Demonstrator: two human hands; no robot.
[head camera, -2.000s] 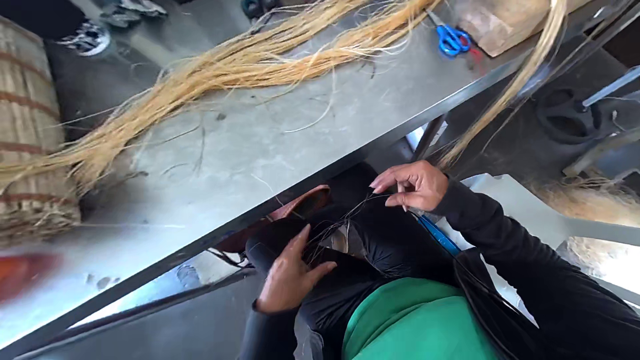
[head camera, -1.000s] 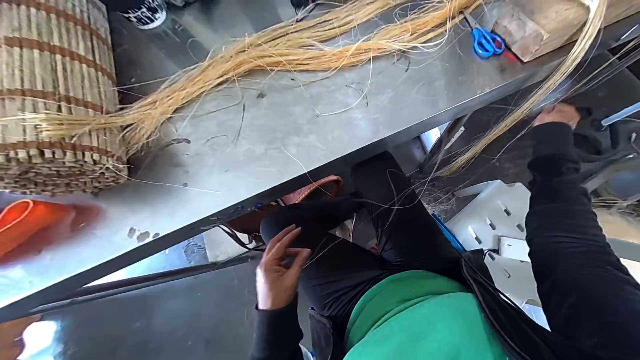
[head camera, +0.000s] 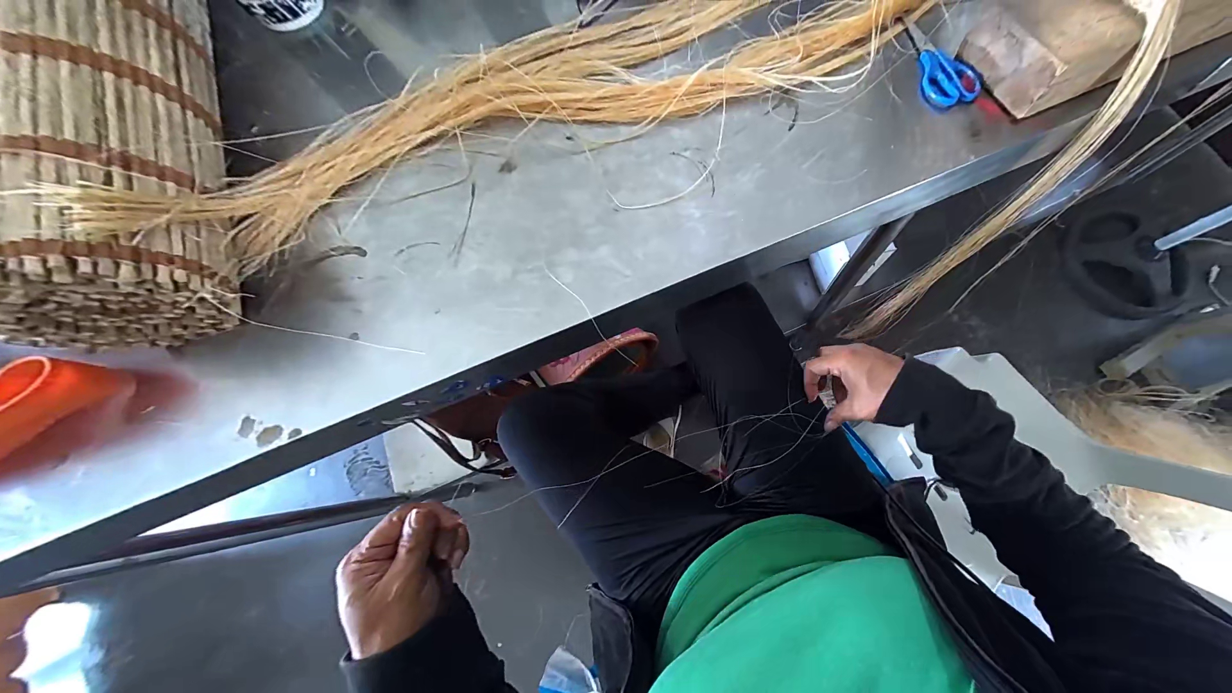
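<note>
Low at the left, my left hand (head camera: 402, 573) is closed, its thumb pressed on the curled fingers, with a thin pale fiber running from it toward my lap. My right hand (head camera: 852, 382), beside my right knee, pinches fine fibers between thumb and fingers. Loose thin fibers (head camera: 760, 423) lie tangled over my black trousers between the two hands. A long bundle of straw-colored plant fiber (head camera: 539, 87) stretches across the metal table (head camera: 539, 231). Blue-handled scissors (head camera: 948, 79) lie by its right end.
A rolled mat of bound stalks (head camera: 106, 173) and an orange object (head camera: 58, 399) are at the left. A wooden block (head camera: 1049, 58) stands at the upper right, near fibers (head camera: 1039, 202) hanging off the table edge. A brown bag (head camera: 481, 414) is under the table; a white plastic chair (head camera: 972, 375) is at the right.
My right hand reached far out to the right one second ago and is now back beside my knee. My left hand has moved lower and left, and its fingers have closed.
</note>
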